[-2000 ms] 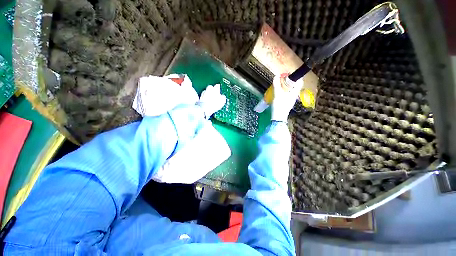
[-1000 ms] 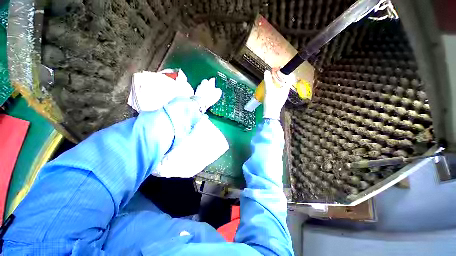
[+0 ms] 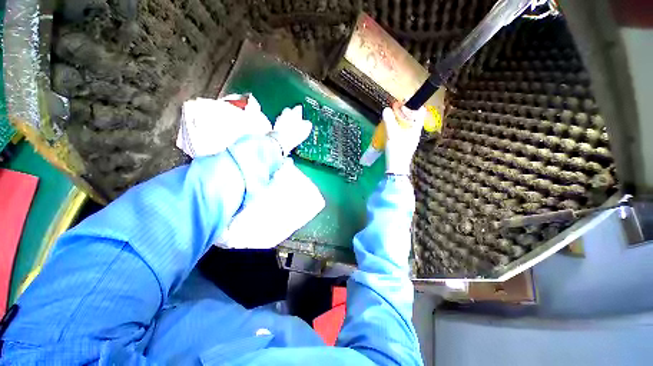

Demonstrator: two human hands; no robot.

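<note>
A green circuit board (image 3: 329, 139) lies on the green mat (image 3: 336, 214) of the foam-lined booth. My left hand (image 3: 292, 129), in a white glove, holds the board at its left edge. My right hand (image 3: 402, 139), also gloved, is shut on the yellow-orange grip of an air gun (image 3: 375, 146). Its pale tip points down and left beside the board's right edge. A thick dark hose (image 3: 458, 58) runs from the grip up to the right. A crumpled white cloth (image 3: 276, 211) lies under and beside my left forearm, with a red patch near its top.
A tan-metal box with a dark grille and yellow sticker (image 3: 379, 58) stands behind the board. Bumpy foam walls (image 3: 508, 168) surround the booth. A red sheet (image 3: 14, 214) lies on the green surface at far left. Another red piece (image 3: 331, 318) shows below the booth edge.
The air gun in my right hand moved left over the board's right part, then back right to beside its edge. My left hand stays at the board's left edge. The whole view shifted slightly.
</note>
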